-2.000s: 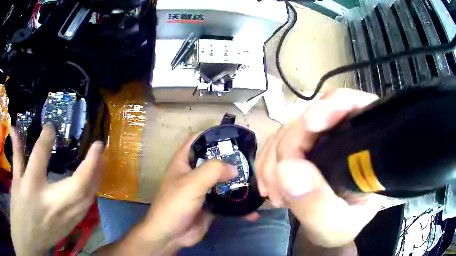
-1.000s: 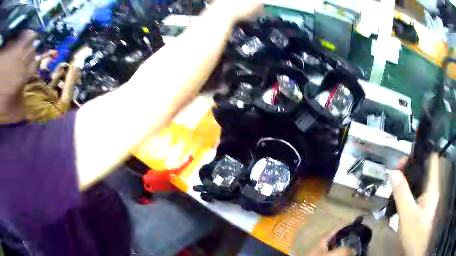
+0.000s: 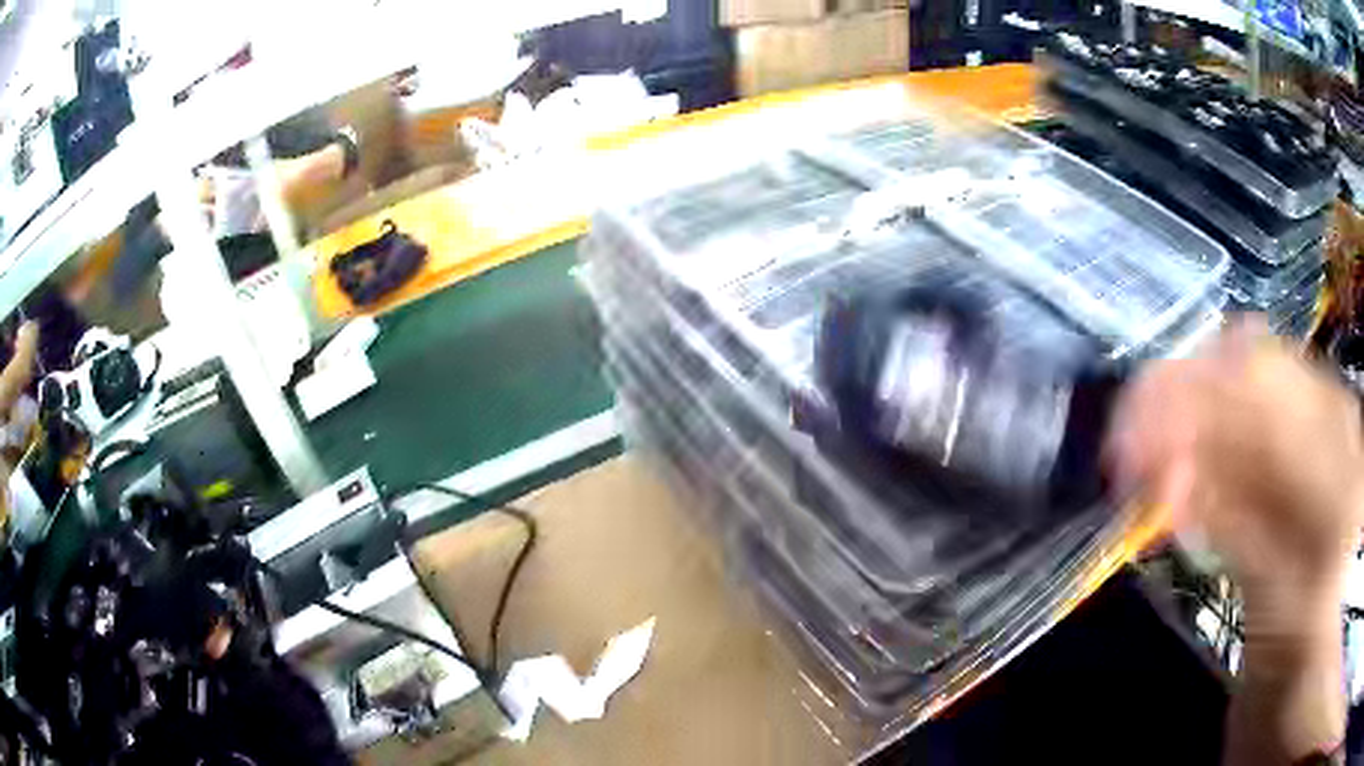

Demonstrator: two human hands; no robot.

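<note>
My right hand (image 3: 1234,449) is at the right side, blurred, with its forearm coming up from the lower right edge. Its fingers are on a blurred black camera housing (image 3: 957,392) with a pale inside. The housing is over the stack of clear plastic trays (image 3: 748,225); whether it touches the top tray cannot be told. My left hand is not in view. The electric screwdriver cannot be made out.
The screw feeder (image 3: 337,614) and its black cord (image 3: 519,576) are at lower left, beside a white paper scrap (image 3: 584,685). Black housings (image 3: 120,629) are piled further left. A green mat (image 3: 479,374) lies behind. Dark stacked trays (image 3: 1197,135) are at upper right.
The view has swung right to the tray stack. The right hand, earlier around the screwdriver, is now at a black housing. The left hand has left the picture.
</note>
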